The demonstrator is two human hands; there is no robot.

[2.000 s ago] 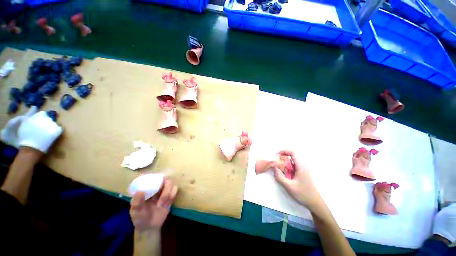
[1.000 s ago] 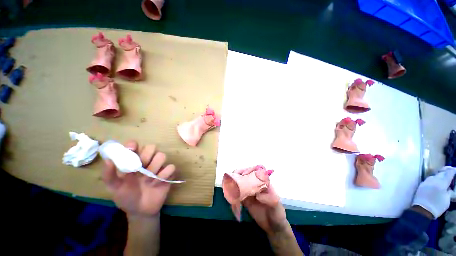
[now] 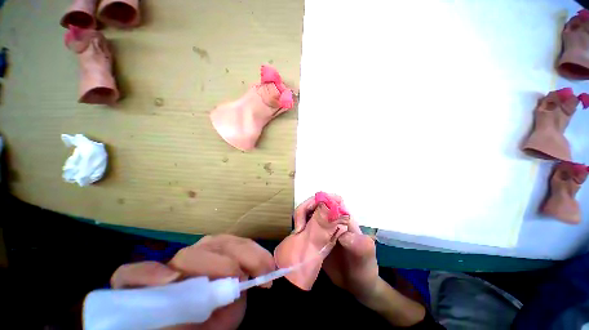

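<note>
My left hand is closed around a translucent white glue bottle at the lower left. Its long thin nozzle points right, and the tip is at the figure part in my right hand. My right hand holds a flesh-pink figure part with its red-pink trim up and its wide end down to the left. Whether the tip touches the part is hard to tell. Another figure part lies tilted on the cardboard.
More figure parts lie at the cardboard's upper left. A crumpled white wad lies below them. Three figure parts are at the right on white paper. A dark sleeve shows at the lower right.
The view has moved down and closer. The bottle has gone from loosely held to gripped, its nozzle now at the figure part. That part has turned from sideways to trim-up.
</note>
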